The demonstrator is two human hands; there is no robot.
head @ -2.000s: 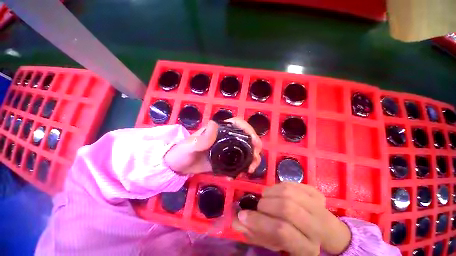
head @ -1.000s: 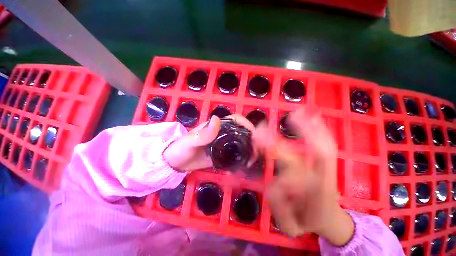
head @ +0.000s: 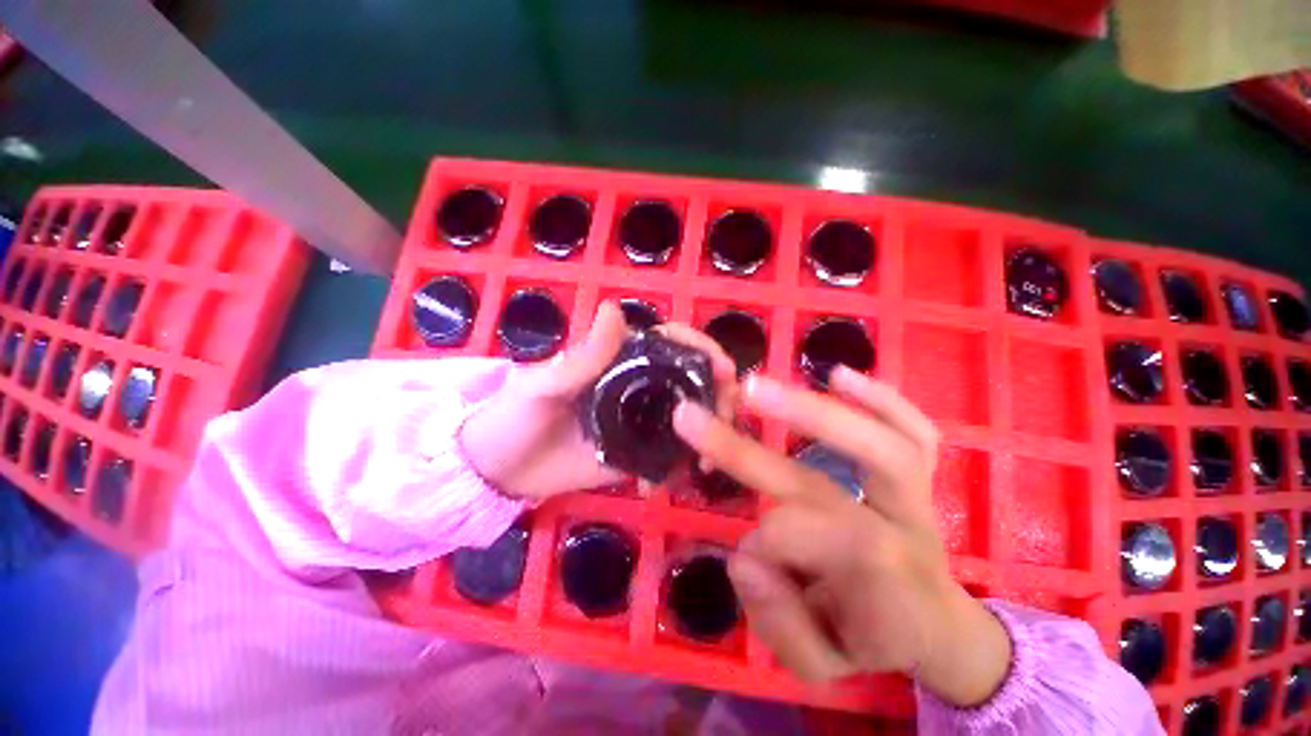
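My left hand (head: 554, 424) holds a glossy black watch head (head: 643, 410) between thumb and fingers above the middle of the red foam tray (head: 942, 273), its shiny round face up. More dark edge shows behind it; I cannot tell if several are stacked. My right hand (head: 848, 525) is beside it at the right, fingers spread, one fingertip at the face of the held unit. No unit shows in my right hand. Black discs sit in many pockets of the tray, and several pockets at its right are empty. Part of the tray is hidden under my hands and sleeves.
A partly filled red tray (head: 216, 309) lies at the left and another red tray (head: 1100, 431) adjoins at the right. A grey slanted post (head: 216, 122) crosses the upper left. A yellowish sheet (head: 1208, 40) hangs at the upper right. The dark green surface (head: 748, 101) lies behind.
My right hand has risen from the tray's front pockets to the held watch head, fingers now spread. My left hand still holds its unit. The view has shifted slightly.
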